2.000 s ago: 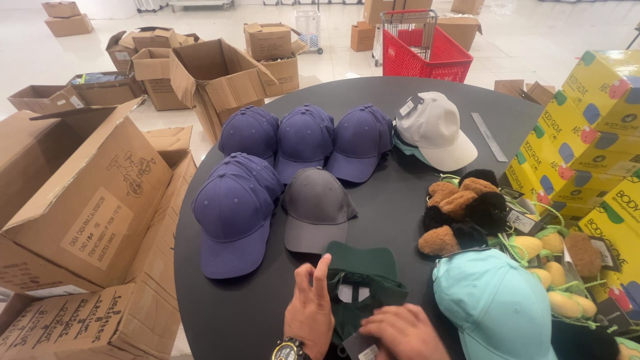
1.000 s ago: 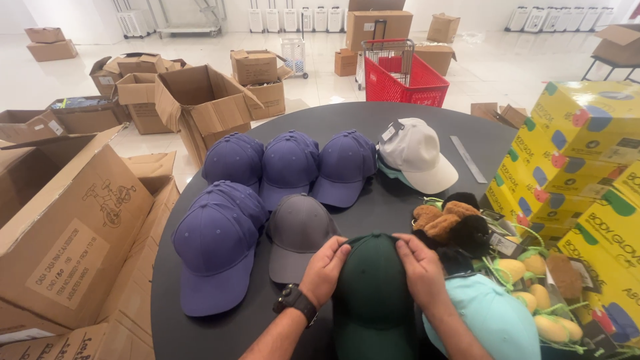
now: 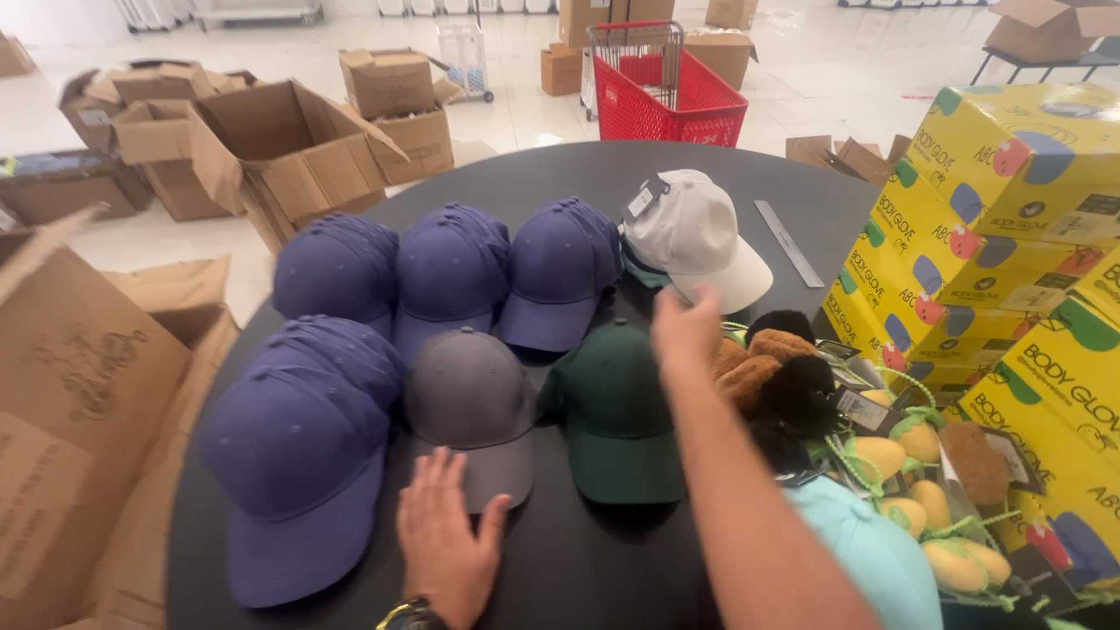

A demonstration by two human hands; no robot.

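My left hand lies spread, its fingertips by the brim of a gray baseball cap, holding nothing. My right hand, blurred, reaches forward to the brim of a white cap with a hang tag; whether it touches or grips the brim cannot be told. A dark green cap stands between my hands, right of the gray one. Stacks of purple caps fill the left, with more purple caps behind. A light turquoise cap is partly behind my right forearm.
On the round black table are a metal ruler, brown and black plush items and yellow plush items with green cords. Yellow printed boxes stack up at right. Open cartons stand left; a red shopping cart is beyond.
The dark green cap, held between both hands one second ago, now stands on the table beside the gray cap. My right hand has moved forward to the white cap; my left has let go.
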